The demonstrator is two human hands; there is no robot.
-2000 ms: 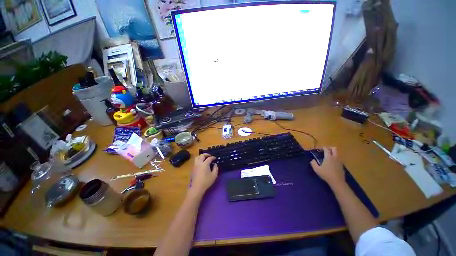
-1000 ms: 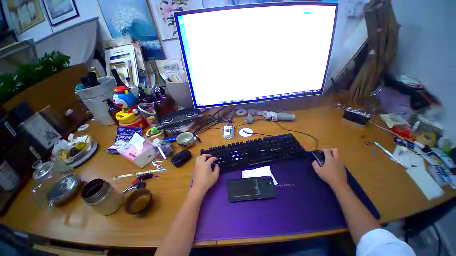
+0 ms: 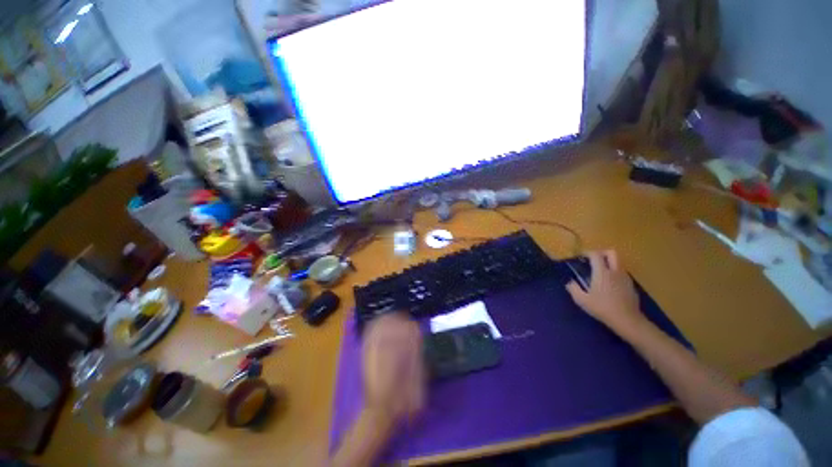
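Observation:
The black keyboard [image 3: 447,276] lies across the back of the purple desk mat [image 3: 556,378]. My left hand [image 3: 394,365] is motion-blurred over the mat, in front of the keyboard's left part and beside a flat black rectangle [image 3: 463,350]; its fingers cannot be made out. A white paper slip [image 3: 467,319] lies behind the black rectangle. My right hand [image 3: 604,290] rests on the dark mouse [image 3: 578,270] at the right of the keyboard; the hand mostly covers it. The large monitor [image 3: 447,91] shows a white screen.
At the left front stand a glass jar [image 3: 190,401] and a round brown dish [image 3: 248,403]. A small black object [image 3: 321,308] lies left of the keyboard. A tissue pack [image 3: 244,306] and a toy figure [image 3: 219,239] are farther left. A small black box [image 3: 655,173] and papers [image 3: 792,264] are at the right.
My left hand has left the keyboard's left edge and moved toward me and right, beside the black rectangle. My right hand stays on the mouse. The camera view has tilted.

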